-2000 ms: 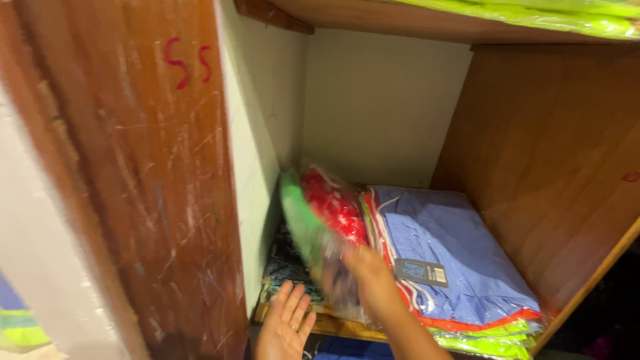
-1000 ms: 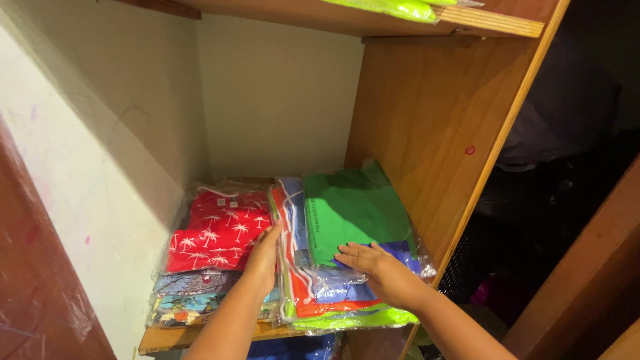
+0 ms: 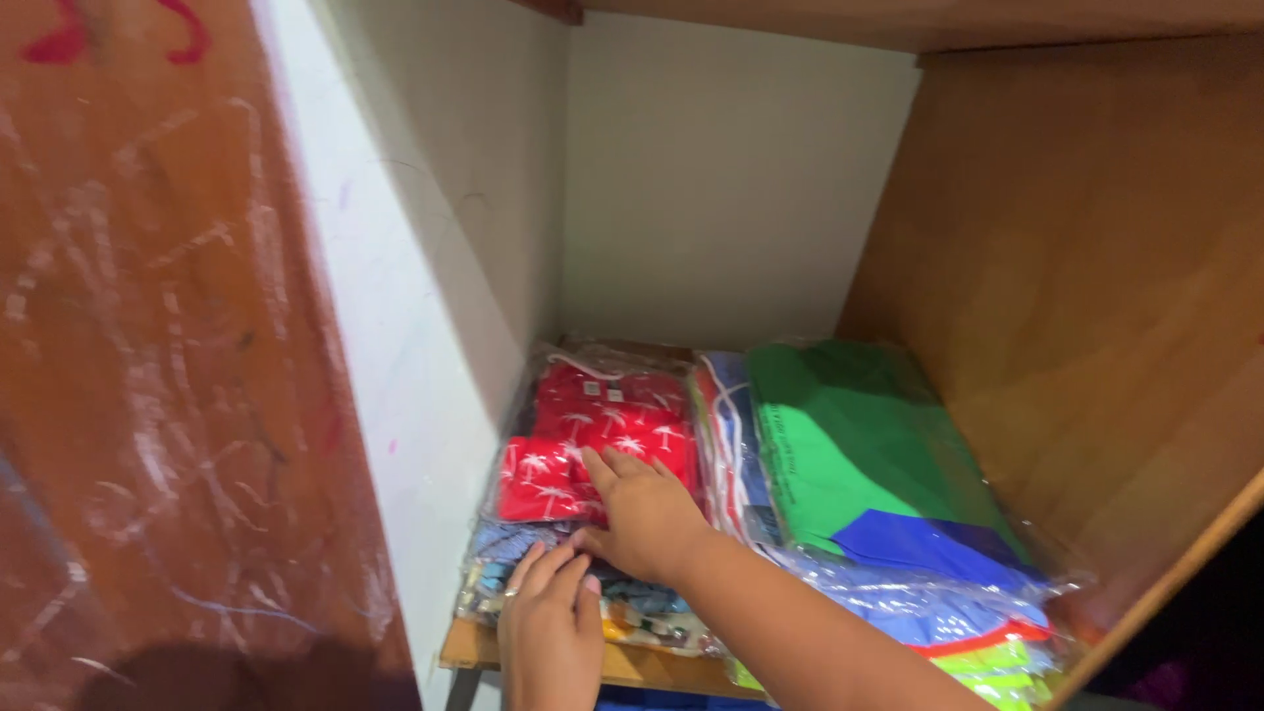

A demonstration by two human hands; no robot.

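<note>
A red garment with white palm trees [image 3: 612, 425], folded in a clear plastic bag, lies on the left pile. My right hand [image 3: 647, 509] rests on its lower part, fingers apart. At the front of that pile, my left hand [image 3: 553, 602] touches the patterned bagged garments [image 3: 642, 597] below the red one, with no grip visible. A green bagged garment with a blue part [image 3: 869, 444] tops the right pile, over light blue, red-edged and neon yellow bagged garments [image 3: 987, 662].
The piles stand on a wooden shelf [image 3: 681, 671] between a white left wall [image 3: 434, 247] and a wooden right panel [image 3: 1076, 247]. A brown wooden post [image 3: 178, 346] with red marks stands at the left. Another shelf board [image 3: 790, 20] crosses overhead.
My right hand has moved left from the green garment onto the red one. My left hand has moved from the red garment's right side to the left pile's front. The view has shifted.
</note>
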